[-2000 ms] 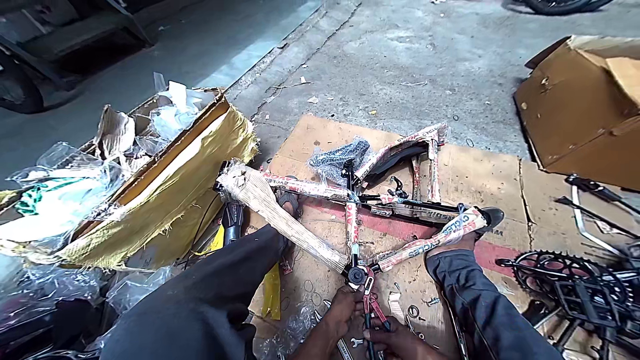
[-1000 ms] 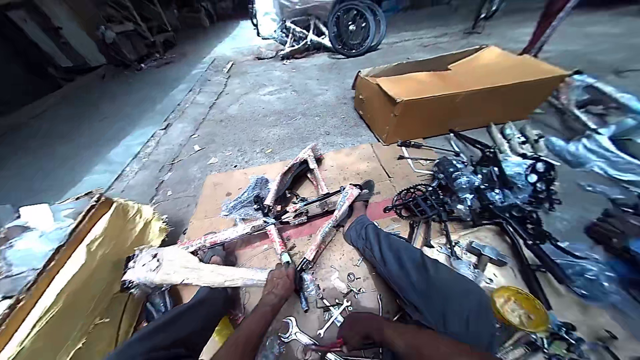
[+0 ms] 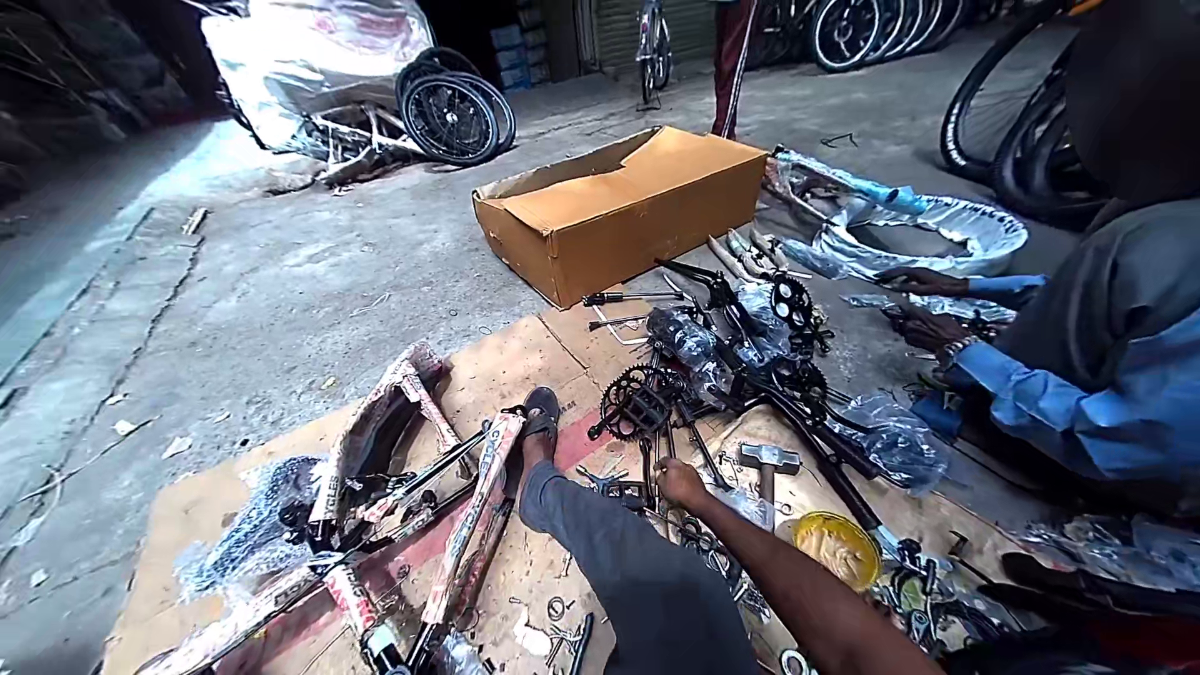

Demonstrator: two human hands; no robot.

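My right hand (image 3: 682,485) reaches out over the pile of bicycle parts, its fingers at dark metal parts just below a black crankset with a toothed chainring (image 3: 641,403); whether it grips one cannot be told. A claw-less hammer with a steel head (image 3: 769,458) lies to its right, and a yellow tub of grease (image 3: 837,549) is nearer to me. The wrapped bicycle frame (image 3: 478,516) lies on the cardboard at the lower left, beside my leg, with a bubble-wrapped part (image 3: 253,525) at its far side. My left hand is out of view.
An open cardboard box (image 3: 647,206) stands beyond the parts. At the right a co-worker's hands (image 3: 928,323) handle small parts near a wrapped wheel (image 3: 937,234). Black forks (image 3: 825,459) and plastic bags lie between us. Wheels (image 3: 452,117) and another person's leg (image 3: 733,66) are farther off.
The view has swung far to the right. My right hand has moved from the tools by the frame out to the parts pile. My left hand, on the frame before, has left the view.
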